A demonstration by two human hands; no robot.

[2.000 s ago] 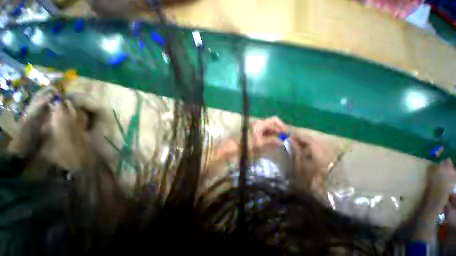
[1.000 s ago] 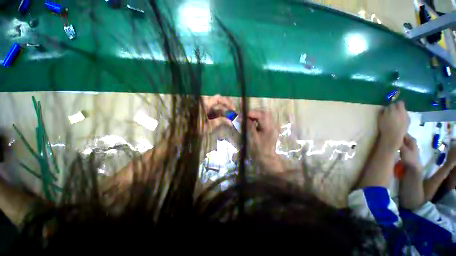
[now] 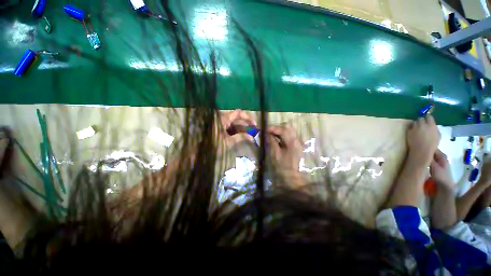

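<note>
My left hand (image 3: 237, 125) is at the centre, partly behind hanging hair, with its fingertips closed on a small blue battery pack (image 3: 252, 131). A white face or pad shows at the pack's lower right edge. My right hand (image 3: 285, 144) is just right of the pack, fingers bent; whether it touches or holds anything is too blurred to tell. A loose pile of white pads (image 3: 237, 178) lies just below my hands, partly covered by hair.
The green conveyor belt (image 3: 301, 54) runs beyond the bench, with blue batteries (image 3: 26, 62) and a wired circuit board (image 3: 93, 40) at upper left. Green strips (image 3: 47, 156) and two white pieces (image 3: 160, 136) lie left. A neighbour's hand (image 3: 422, 135) is right, holding a battery.
Since one second ago, the batteries at upper left show slightly lower and farther right, and a white-faced one shows at the top. My hands stay nearly the same around the pack.
</note>
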